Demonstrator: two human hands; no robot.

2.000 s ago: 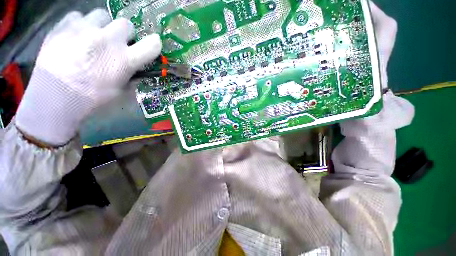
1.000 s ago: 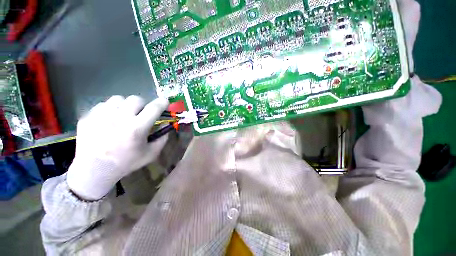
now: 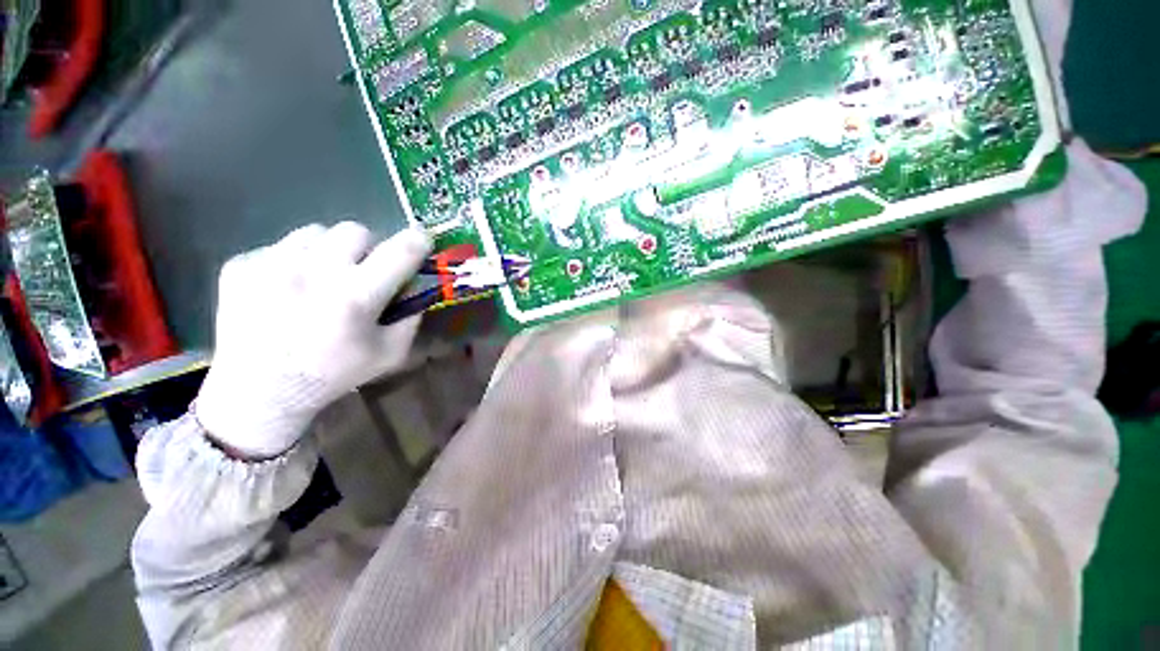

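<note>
A large green circuit board (image 3: 751,140) is tilted above the bench edge, solder side facing me, its top cut off by the picture's edge. My left hand (image 3: 305,331), in a white glove, holds flush cutters (image 3: 455,277) with dark handles and orange-red near the jaws. The cutter tips are at the board's lower left corner, beside its notch. My right hand (image 3: 1053,38) is mostly hidden behind the board's right edge; only a pale strip of it shows, at the edge where the board is held.
More boards (image 3: 57,274) with red pads (image 3: 127,261) are at the left on the dark green bench mat (image 3: 242,140). Yellow tape (image 3: 159,371) marks the bench edge. A dark object (image 3: 1132,369) lies on the green side table (image 3: 1130,509) at right. A blue item (image 3: 51,464) is below left.
Since two seconds ago, my left hand and the cutters moved from the board's middle-left area to its lower left corner. Since one second ago, the board appears slightly higher and further right in view.
</note>
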